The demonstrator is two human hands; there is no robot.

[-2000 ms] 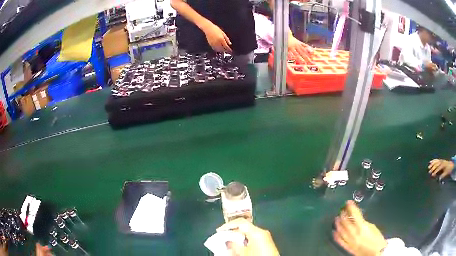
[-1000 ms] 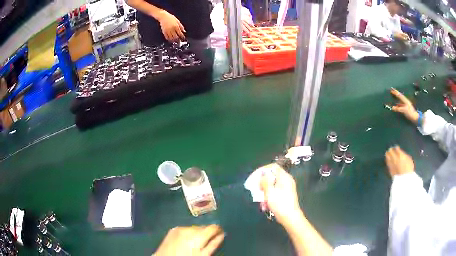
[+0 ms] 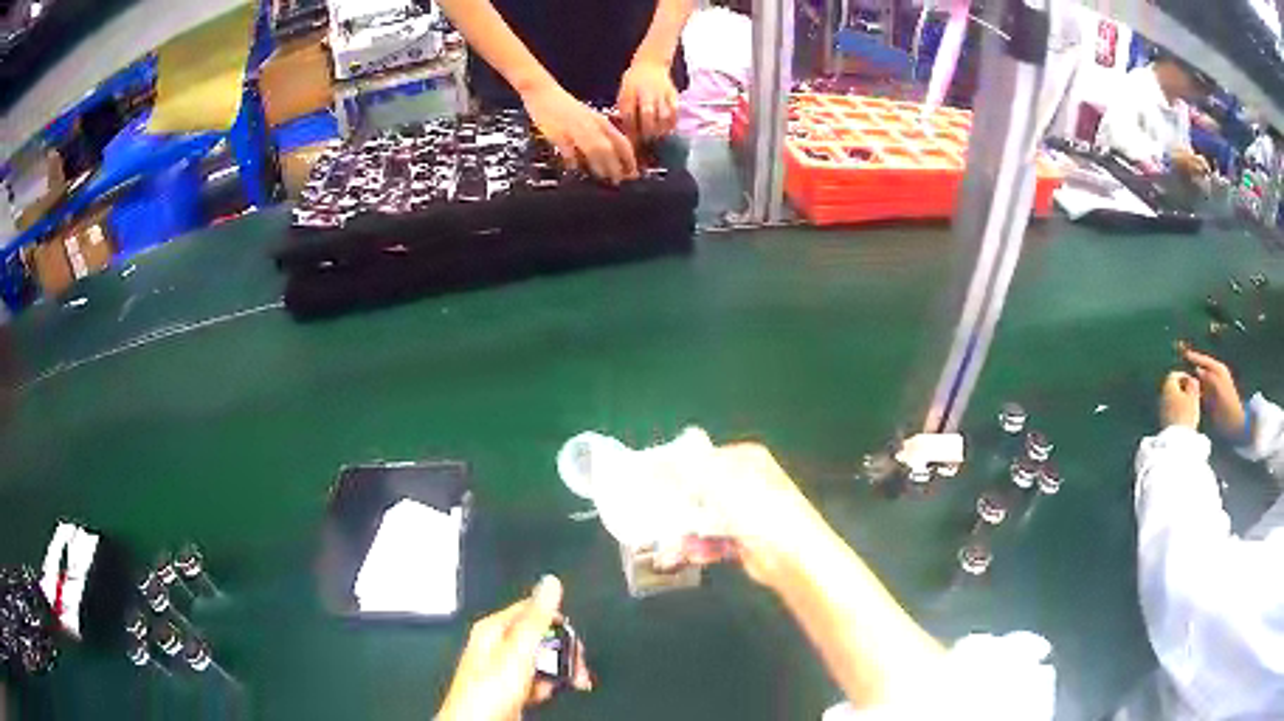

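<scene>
My right hand [image 3: 739,514] holds a white wiping cloth [image 3: 655,486] over the top of the squat bottle [image 3: 659,571], whose mouth is hidden by the cloth. The bottle's round pale lid [image 3: 589,462] hangs open to the left. My left hand [image 3: 510,655] is lower left of the bottle and holds a small dark, shiny workpiece [image 3: 558,652] between thumb and fingers.
A black bin [image 3: 345,542] with a white sheet and standing workpieces [image 3: 166,606] are at left. More workpieces [image 3: 1017,472] stand right of the metal post [image 3: 986,282]. Behind are a foam tray [image 3: 486,254], orange trays [image 3: 880,190] and a person's hands. Another person's sleeves are at right.
My right hand has moved left from near the post to the bottle with the cloth. My left hand now shows a workpiece. A further workpiece stands in the right group.
</scene>
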